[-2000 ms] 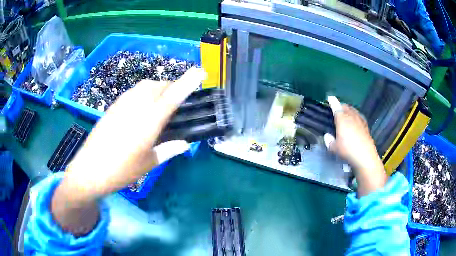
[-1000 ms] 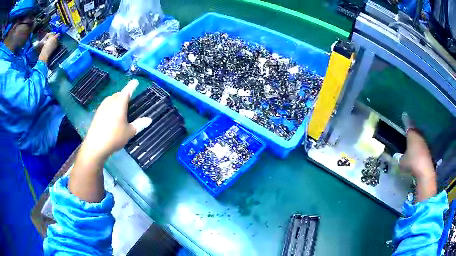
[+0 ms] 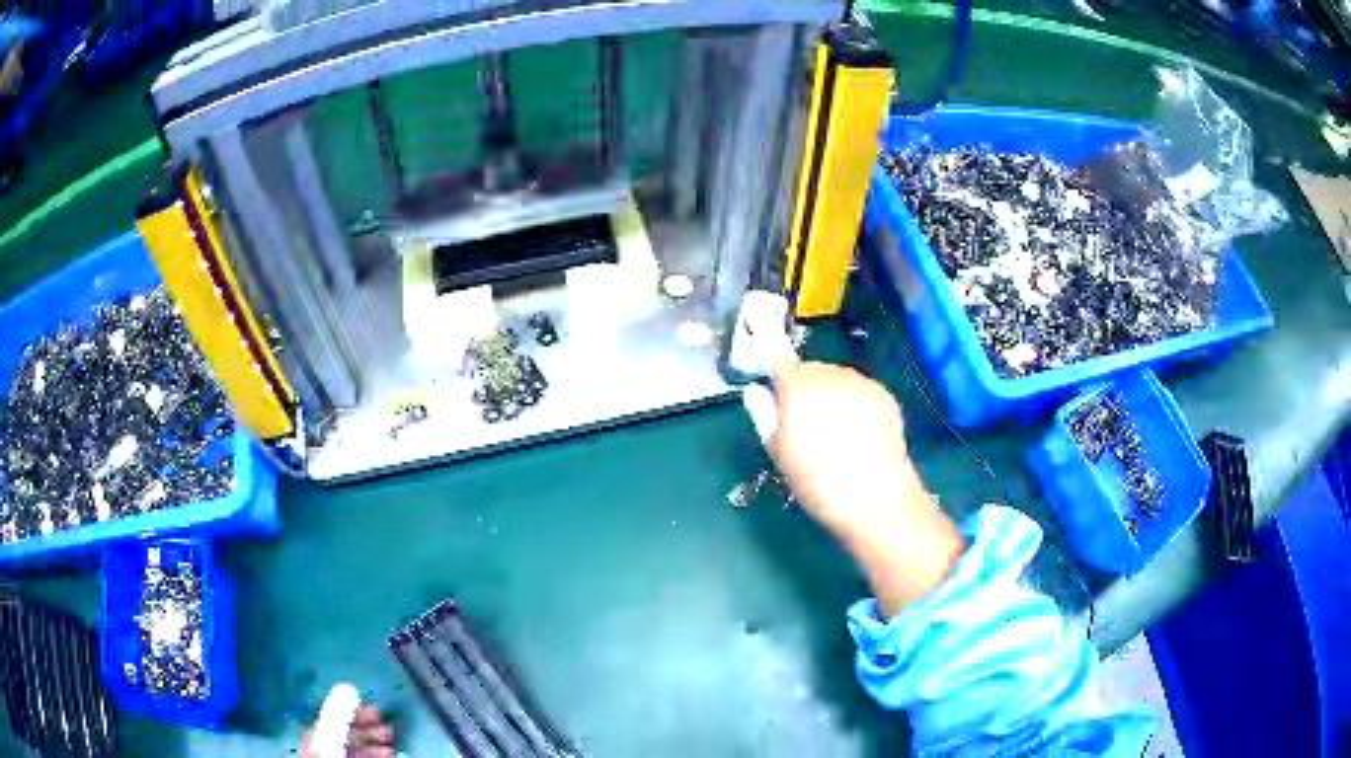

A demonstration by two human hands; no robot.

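A black slotted housing (image 3: 526, 255) lies lengthwise in the cream nest (image 3: 634, 267) inside the open-fronted press. My right hand (image 3: 845, 444) is at the white box (image 3: 760, 329) at the press's right front, fingertips against it, with nothing seen in it. The hand covers the box's lower part. My left hand (image 3: 348, 729) is cut off by the bottom edge; only a white-tipped thumb and some fingers show. Another black housing (image 3: 477, 684) lies on the green bench just right of it, cut off below. A coppery pile of small parts (image 3: 504, 373) sits before the nest.
Yellow light-curtain bars (image 3: 218, 304) flank the press. Large blue bins of parts stand at left (image 3: 252, 496) and right (image 3: 948, 348), with small blue bins (image 3: 222, 652) before them. Black housings stand at far left (image 3: 57, 674). Loose contacts (image 3: 759, 489) lie below my right hand.
The view has swung to the right. My right hand has left the nest area, where a housing now lies, and moved to the white box. My left hand has left the housing stack at left.
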